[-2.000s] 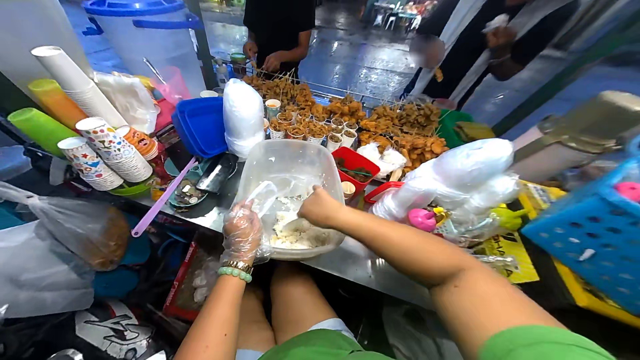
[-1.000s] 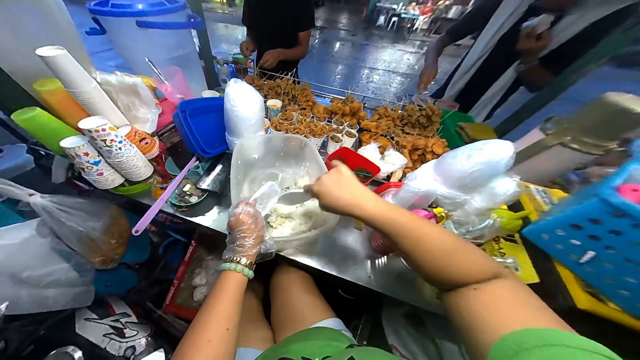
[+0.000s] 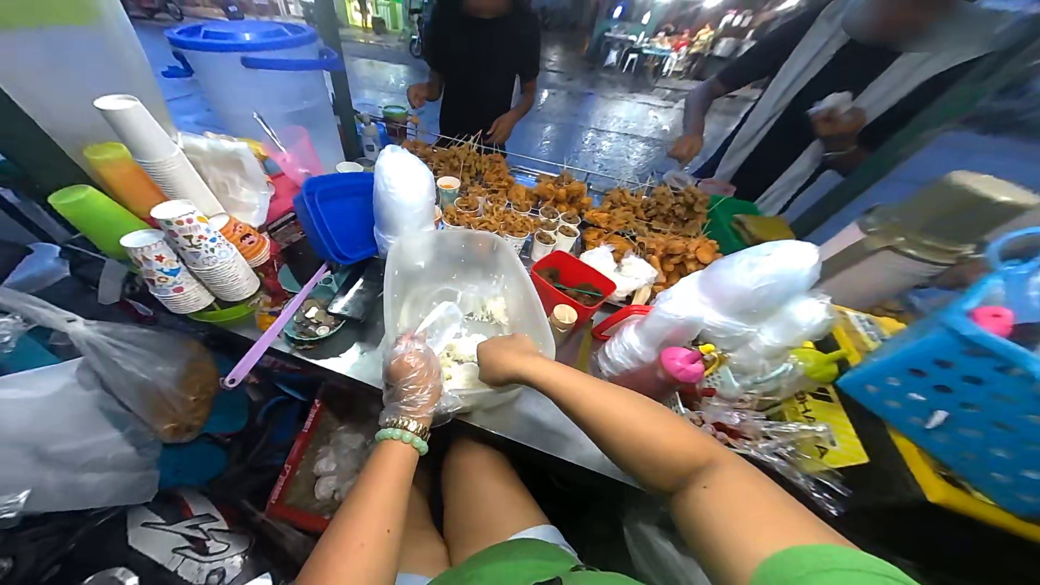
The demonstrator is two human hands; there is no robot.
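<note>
A translucent plastic tub (image 3: 520, 276) stands at the counter's near edge with white rice (image 3: 463, 349) in it. My left hand (image 3: 412, 378), in a clear plastic glove, grips a small clear plastic bag (image 3: 441, 321) over the tub's near left side. My bare right hand (image 3: 505, 360) is closed inside the tub, low over the rice; whatever it holds is hidden beneath the fingers. Just right of the tub sit a red container (image 3: 585, 268) and a small cup (image 3: 563, 317).
Skewered fried food (image 3: 650, 215) and filled paper cups (image 3: 544, 240) lie beyond the tub. Stacked paper cups (image 3: 215, 260), a blue lid (image 3: 337, 215) and a purple-handled utensil (image 3: 276, 329) are left. Plastic bags (image 3: 731, 284) and a blue basket (image 3: 934, 390) are right. Two people stand across the counter.
My right hand has gone from the tub's right rim, where a spoon-like tool showed under it, down into the tub. The person at the right has lowered an arm toward the fried food.
</note>
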